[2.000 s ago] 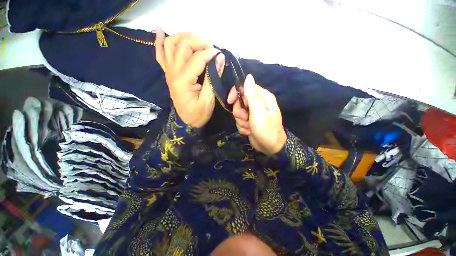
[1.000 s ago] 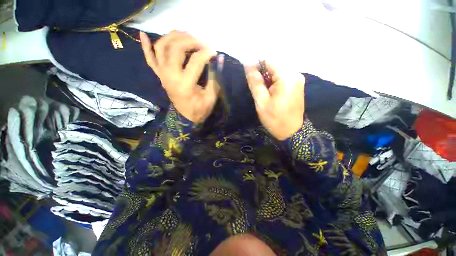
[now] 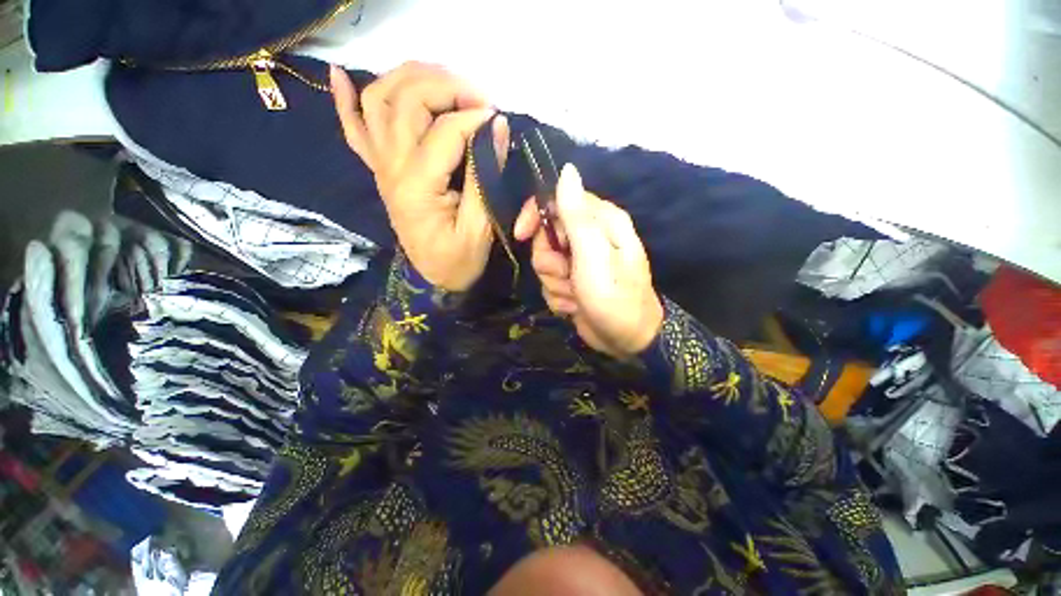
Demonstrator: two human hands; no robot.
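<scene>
My left hand (image 3: 428,175) pinches the loose end of the navy zipper tape (image 3: 489,186), whose gold teeth hang down below the fingers. My right hand (image 3: 602,262) holds the thread snips (image 3: 548,210), small dark-red handles in the palm, two short blades pointing up beside the tape. The navy panel (image 3: 233,134) lies along the table's near edge under and behind my hands. The gold zipper pull (image 3: 270,89) hangs from the slider at the upper left. Whether the blades touch the tape cannot be told.
The white table (image 3: 745,82) spans the top. A wavy pile of cut panels (image 3: 209,378) stands left of the lap. White gridded pieces (image 3: 919,437) lie crumpled at the right, near a red plastic bag (image 3: 1024,314). A folded gridded underside (image 3: 273,239) hangs below the panel.
My right hand moved away to the right with the snips, then came back beside the left hand. The zipper tape, looped between the hands at first, now hangs with its end free.
</scene>
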